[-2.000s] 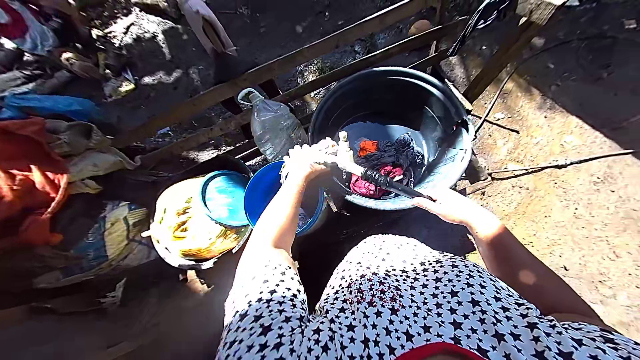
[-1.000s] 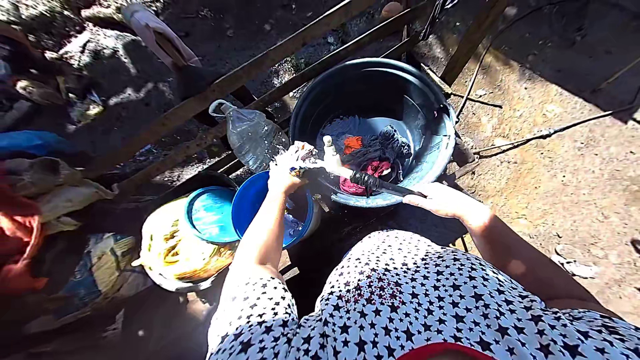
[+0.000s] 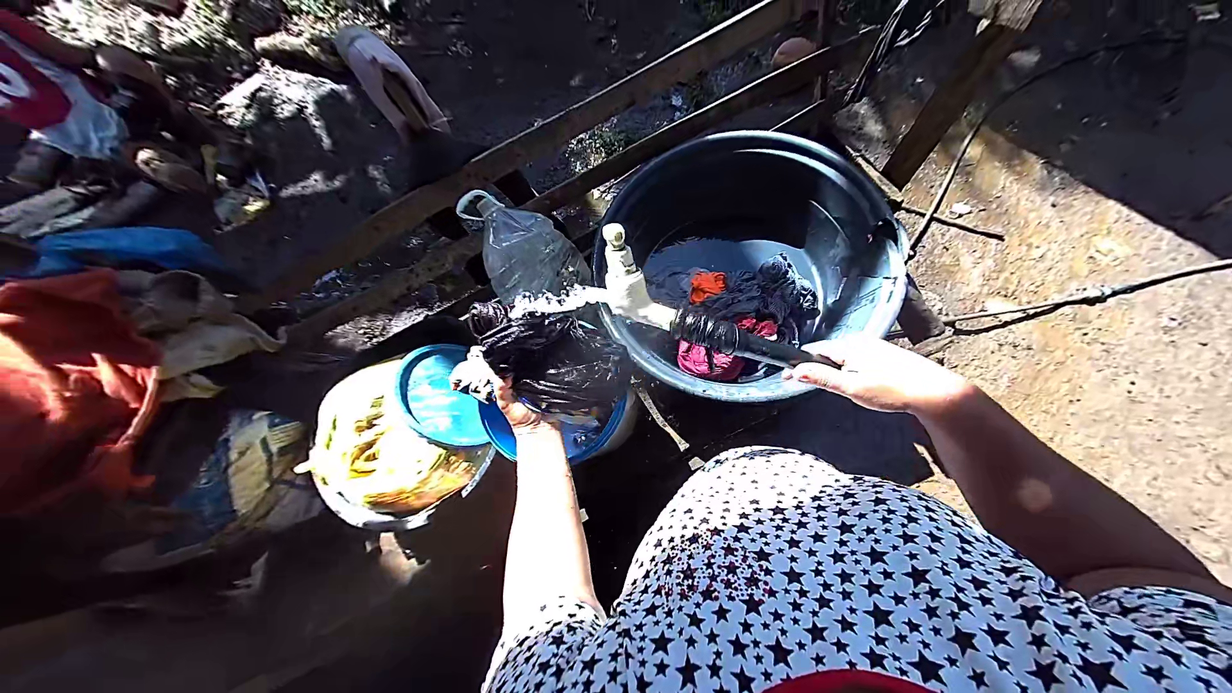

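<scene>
My right hand [image 3: 866, 373] holds the end of a black hose [image 3: 760, 345] joined to a white plastic tap [image 3: 628, 289], over the near rim of a big dark tub. Water runs from the tap's spout toward the left. My left hand [image 3: 525, 409] grips a wet dark cloth [image 3: 553, 356] in and above the blue bucket [image 3: 611, 438], below the stream. Inside the large tub [image 3: 751, 144] lie dark, orange and magenta wet clothes [image 3: 712, 358].
Left of the bucket stand a blue lid or basin [image 3: 428, 385] and a tub with yellowish contents [image 3: 385, 462]. A clear plastic jug [image 3: 529, 245] leans by wooden rails [image 3: 577, 125]. Orange cloth [image 3: 67, 375] lies far left; a thin dark cable [image 3: 1088, 300] crosses the dirt.
The dark cloth now shows in my left hand, above the blue bucket; earlier that hand was up at the tap's spout. My right hand still holds the hose.
</scene>
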